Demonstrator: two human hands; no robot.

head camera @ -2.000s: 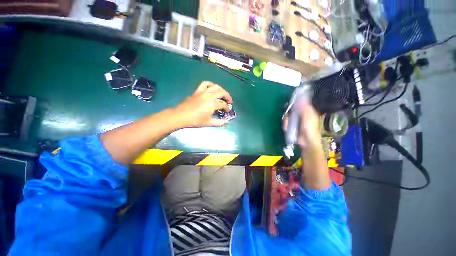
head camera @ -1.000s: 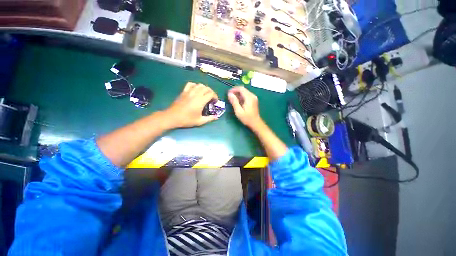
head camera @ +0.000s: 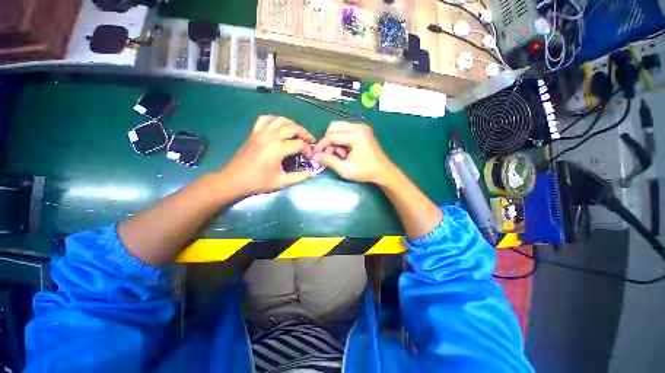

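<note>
A small watch assembly point(head camera: 302, 165) with a dark housing and shiny insides is held above the green mat in front of me. My left hand point(head camera: 268, 156) grips it from the left, fingers curled around it. My right hand point(head camera: 353, 151) meets it from the right, with thumb and forefinger pinched together at its upper edge. Whether the right fingertips hold a tiny part is too small to tell. The fingers hide much of the assembly.
Three dark watch units point(head camera: 149, 137) lie on the mat at left. A grey-silver screwdriver point(head camera: 469, 182), tape roll point(head camera: 512, 175) and fume fan point(head camera: 502, 121) stand at right. Behind are thin tools point(head camera: 318, 89), a white bottle point(head camera: 413, 100), the wooden tray point(head camera: 321, 35) and a divided box point(head camera: 243, 58).
My right hand held the grey-silver screwdriver at right, let it go on the mat, and came left to the assembly. My left hand still holds the assembly. The view has shifted slightly.
</note>
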